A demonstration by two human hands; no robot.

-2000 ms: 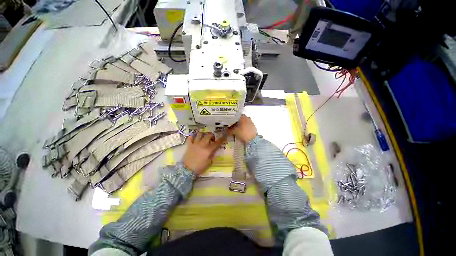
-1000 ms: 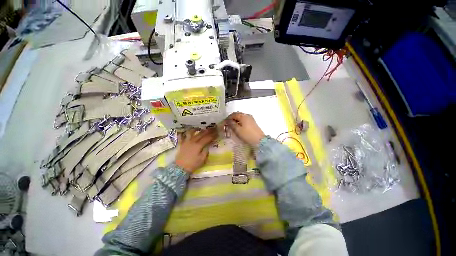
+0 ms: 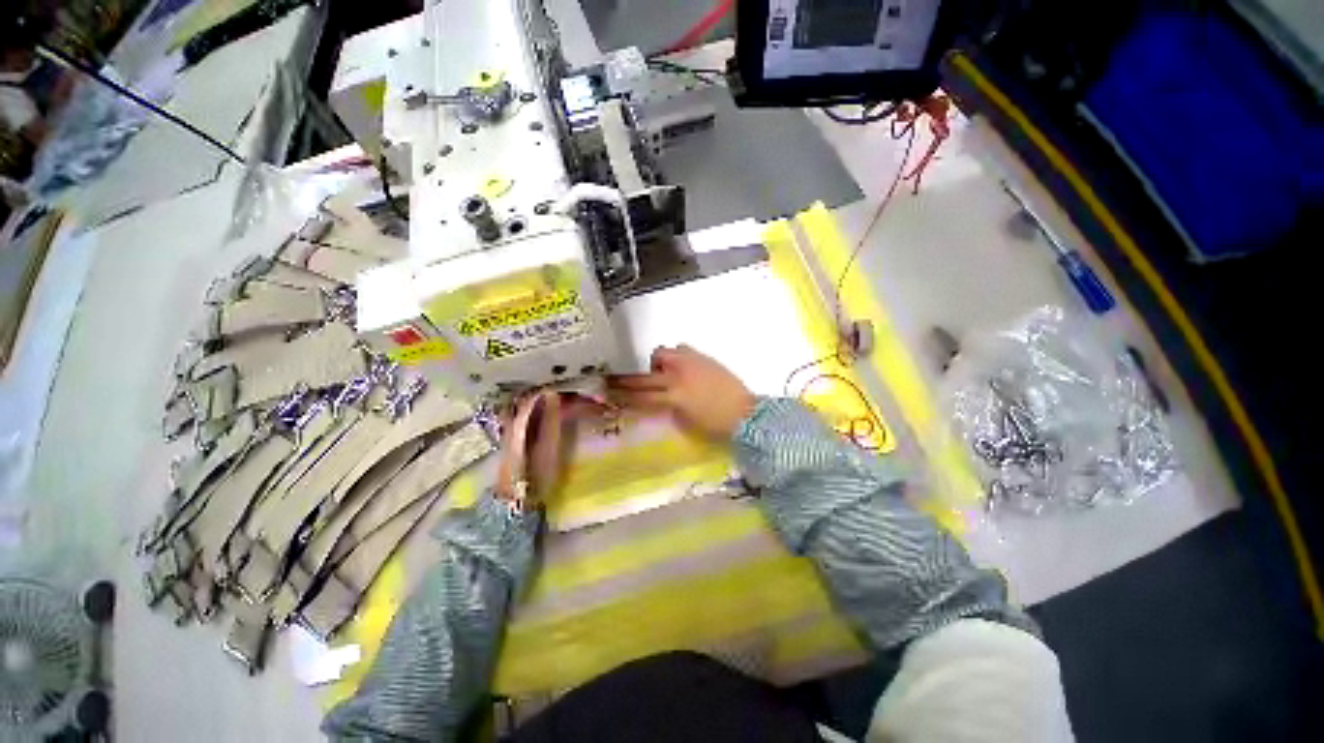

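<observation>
The white sewing machine head (image 3: 508, 319) stands before me, turned slightly. My left hand (image 3: 532, 447) is at its lower front, on edge and slightly blurred, with a beige webbing strap (image 3: 519, 457) along its palm. My right hand (image 3: 700, 392) lies just right of the needle area, index finger stretched left under the head; whether it grips anything is unclear. A small metal piece (image 3: 611, 425) shows below the fingers. The needle and the strap's far end are hidden.
A fanned strap pile (image 3: 312, 443) lies left of the head. To the right are red thread (image 3: 867, 428), a clear bag of silver hooks (image 3: 1053, 421) and a blue-handled tool (image 3: 1085, 279). The control panel (image 3: 842, 44) is above, a fan (image 3: 37, 653) lower left.
The view has shifted and tilted. The strap that hung towards me with its rectangular buckle no longer hangs there; a strap now runs along my left hand, which has turned on edge.
</observation>
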